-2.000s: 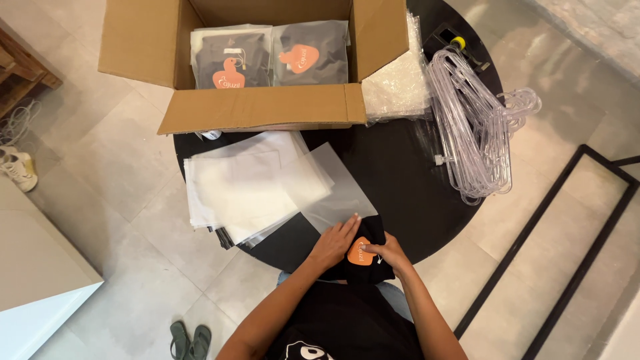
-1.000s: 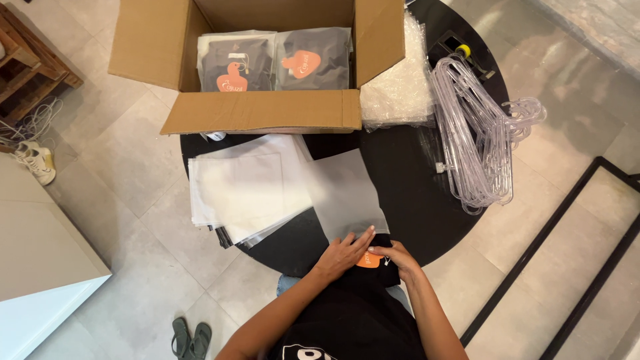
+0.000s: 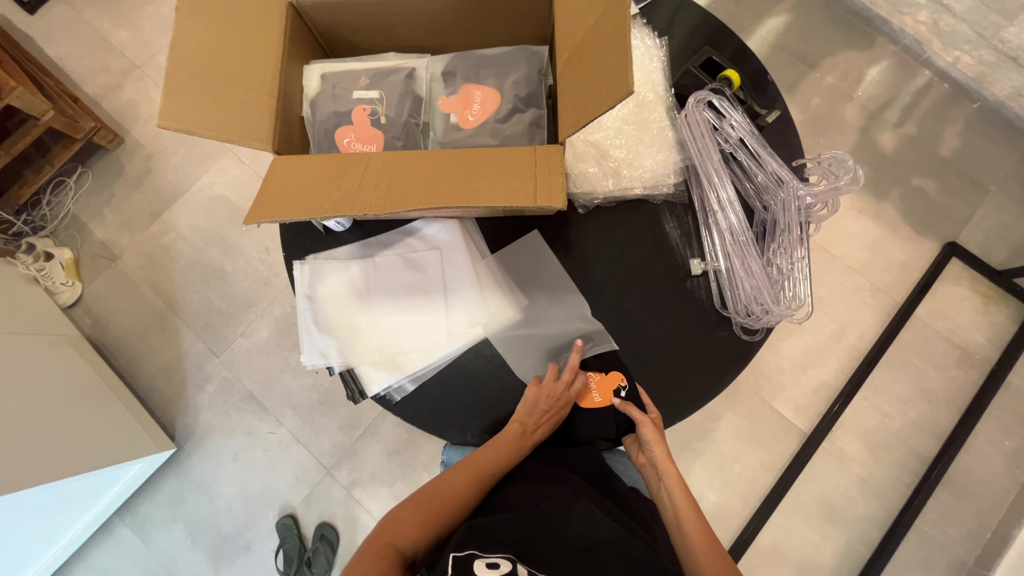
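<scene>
A folded black garment (image 3: 596, 420) with an orange printed tag (image 3: 594, 390) lies at the near edge of the round black table. My right hand (image 3: 642, 424) pinches its right side between thumb and fingers, beside a small string on the tag. A translucent frosted plastic bag (image 3: 538, 300) lies just beyond, its near end against the garment. My left hand (image 3: 552, 396) rests at the bag's near edge, fingers spread, the forefinger extended over the plastic. Whether the garment's far end is inside the bag I cannot tell. More frosted bags (image 3: 384, 308) are stacked to the left.
An open cardboard box (image 3: 408, 182) holds bagged dark garments (image 3: 490, 100) at the back. Clear plastic hangers (image 3: 752, 216) lie at the right of the table (image 3: 640, 280), near bubble wrap (image 3: 628, 128) and a tape dispenser (image 3: 730, 80). A black metal frame (image 3: 848, 400) stands at the right.
The orange tag, mostly covered by my hands a second ago, shows more fully now. My left hand's forefinger now reaches out over the bag's near edge.
</scene>
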